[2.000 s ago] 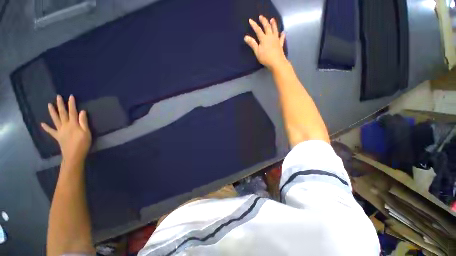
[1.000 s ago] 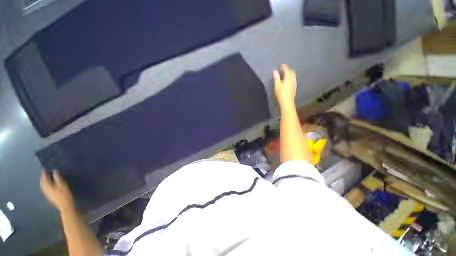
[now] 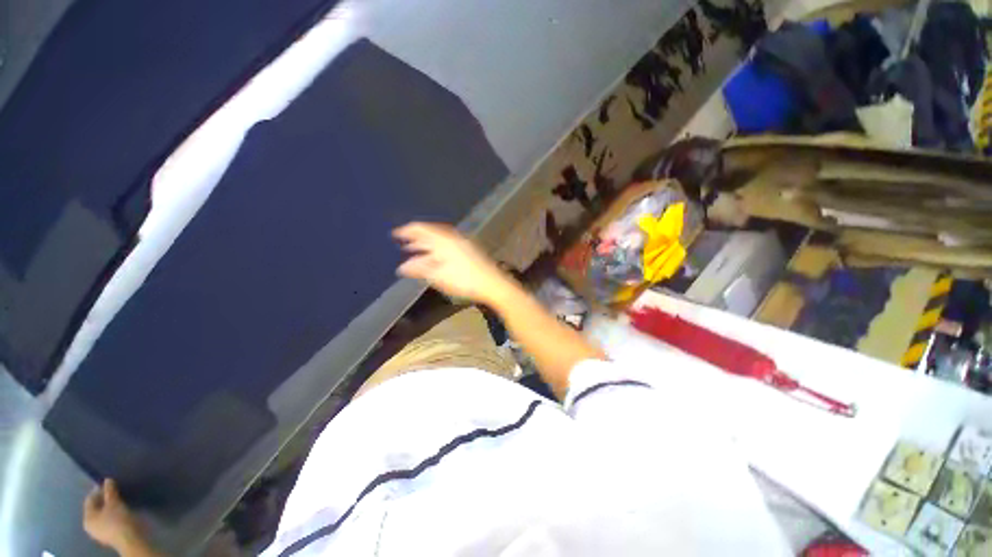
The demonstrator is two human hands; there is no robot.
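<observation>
A dark navy fabric panel (image 3: 277, 239) lies flat along the table's near edge, with greyer patches at its ends. A second dark fabric panel (image 3: 120, 98) lies beyond it, cut off by the picture's upper left edge. My left hand (image 3: 106, 514) is at the near panel's lower left corner, fingers bent; whether it grips the cloth cannot be told. My right hand (image 3: 441, 259) is over the near panel's front edge, fingers apart, holding nothing; whether it touches the cloth cannot be told.
Past the table edge are a bag of scraps with a yellow piece (image 3: 661, 242), a white surface bearing a red long object (image 3: 707, 339), small square cards (image 3: 916, 466), stacked brown cardboard (image 3: 870, 196) and dark and blue cloth (image 3: 761, 96).
The view has turned and shifted right. Both hands have left the far panel for the near one. The smaller dark pieces at the table's right have gone out of view.
</observation>
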